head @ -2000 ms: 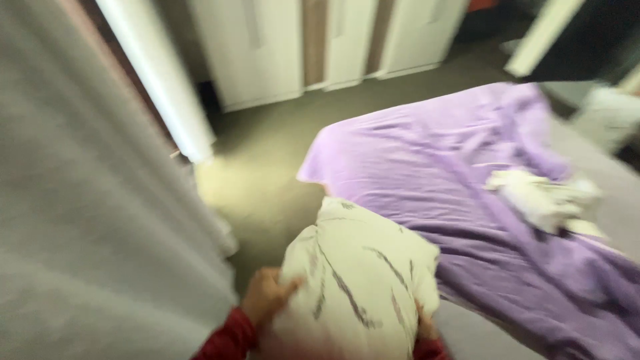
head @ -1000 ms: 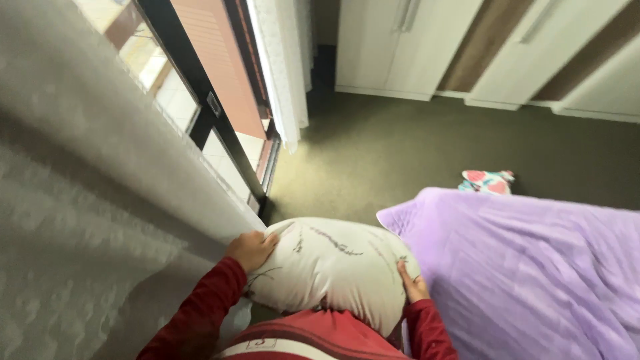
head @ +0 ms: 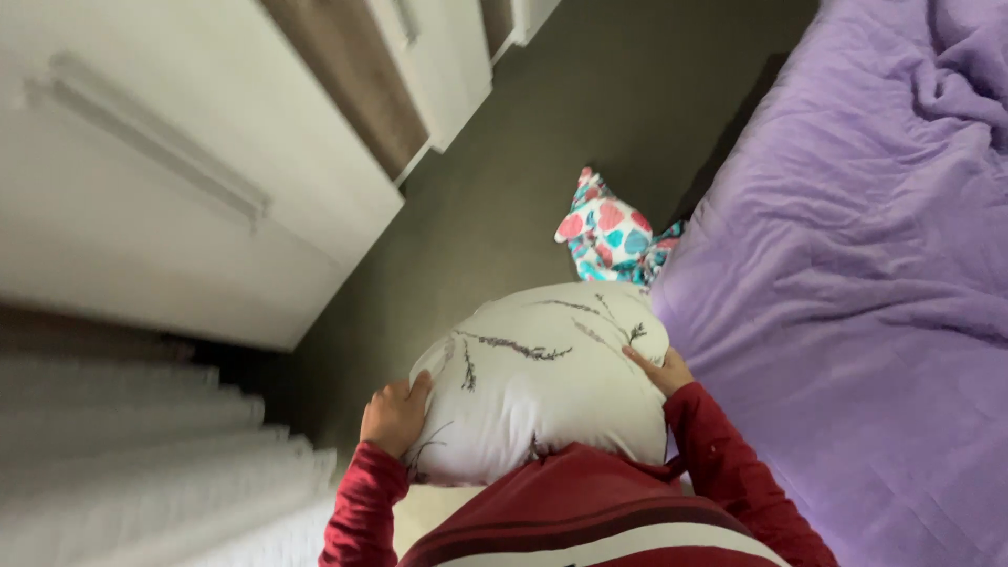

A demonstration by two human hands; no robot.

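Observation:
A white pillow (head: 543,378) with a dark sprig print is held in front of my body, its near edge against my red top. My left hand (head: 396,413) grips its left side, thumb on top and fingers partly hidden. On the right side, my right hand (head: 660,368) holds the pillow with a finger or thumb lying over the printed face. Right of the pillow, a purple blanket (head: 850,315) covers the bed in loose wrinkles.
A white cloth with pink and teal spots (head: 610,232) lies on the dark floor (head: 472,205) beside the bed. White cabinets (head: 197,157) with long handles stand at the upper left. A pale curtain (head: 142,465) hangs at the lower left.
The view has turned strongly, from the window and curtain toward the cabinets and bed. Both hands still hold the pillow. The spotted cloth now shows larger, just beyond the pillow.

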